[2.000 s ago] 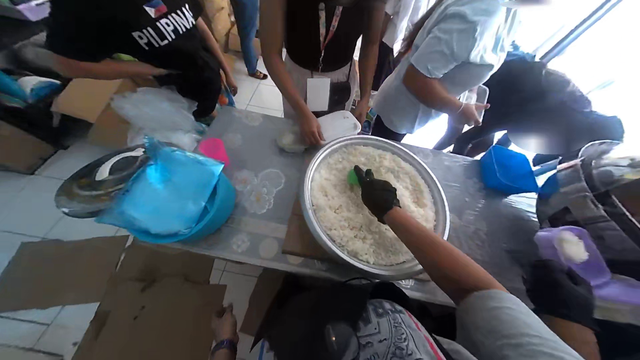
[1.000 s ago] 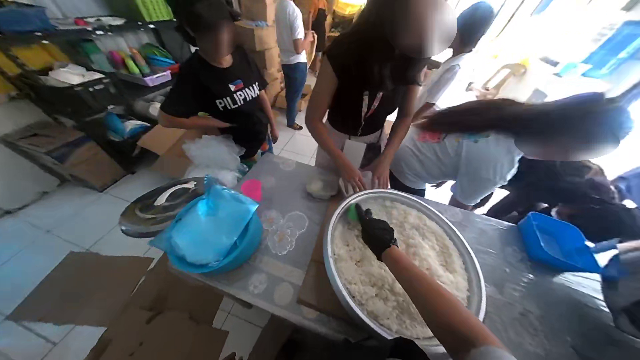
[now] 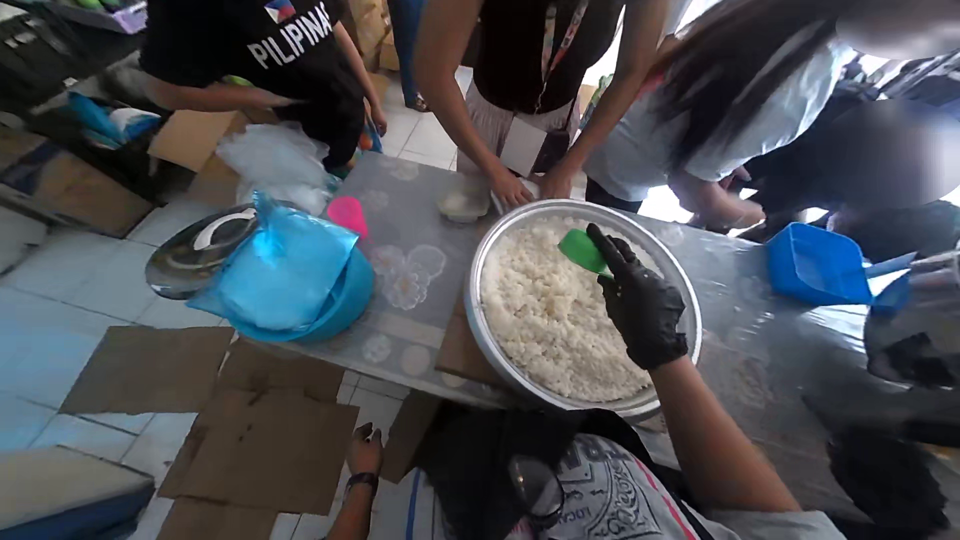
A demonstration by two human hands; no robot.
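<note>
A wide round metal pot (image 3: 477,315) full of cooked white rice (image 3: 555,322) stands on the table. My right hand (image 3: 645,307), in a black glove, holds a green plastic scoop (image 3: 583,251) over the upper right part of the rice. The glove hides part of the scoop. Low at the left of my body hangs my bare left hand (image 3: 365,452), with a dark band on its wrist. Its fingers are loosely bent and nothing shows in them. Just behind the pot's rim, a co-worker's hands (image 3: 529,187) rest at a white item, partly hidden.
Left of the pot are a clear container (image 3: 462,204), a pink cup (image 3: 347,216) and a blue basin (image 3: 354,300) with a blue plastic bag (image 3: 289,262). A blue plastic dipper (image 3: 817,264) lies at the right. Co-workers stand across the table. Cardboard (image 3: 259,442) covers some floor tiles.
My right hand and the green scoop have moved from the left part of the rice towards the upper right. My left hand, out of view one second ago, shows again.
</note>
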